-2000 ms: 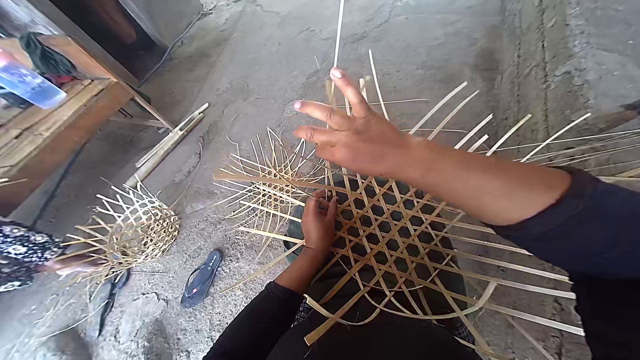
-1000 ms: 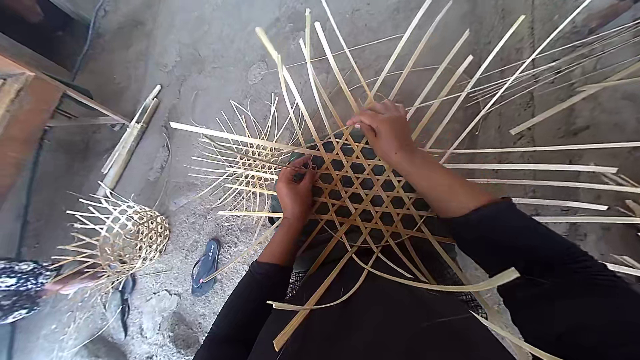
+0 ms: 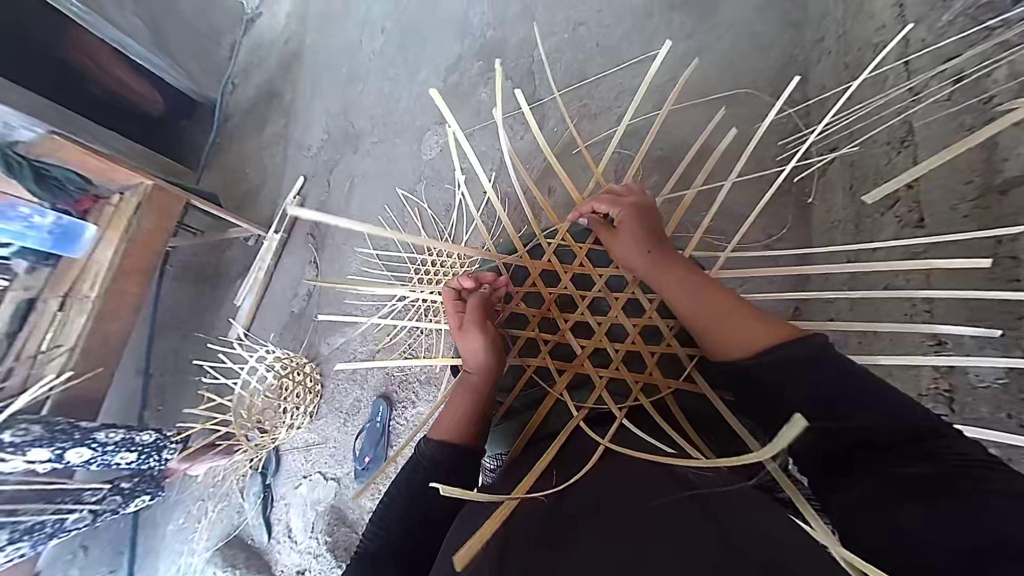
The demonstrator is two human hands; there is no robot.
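Observation:
An open hexagonal weave of bamboo strips point(image 3: 592, 320) lies across my lap, its long loose ends fanning out on all sides. At the weave's left edge, my left hand point(image 3: 478, 320) has its fingers bent around the strips there. My right hand point(image 3: 624, 224) pinches strips at the top edge, with thumb and fingertips together. A thin curved strip point(image 3: 696, 462) arcs around the lower side of the weave. Just past my left hand, a second piece of woven bamboo point(image 3: 436, 268) with spread ends rests on the floor.
On the left, a partly woven bamboo basket point(image 3: 276, 392) stands beside another person's patterned clothing point(image 3: 88, 448). A flip-flop point(image 3: 373, 438) lies on the floor. Split bamboo pieces point(image 3: 270, 248) lie near a wooden bench point(image 3: 120, 272). Thin strips point(image 3: 904, 88) stretch across the floor at upper right.
My right hand, raised above the weave two seconds ago, has come down to its top edge and stays there. My left hand remains at the left edge.

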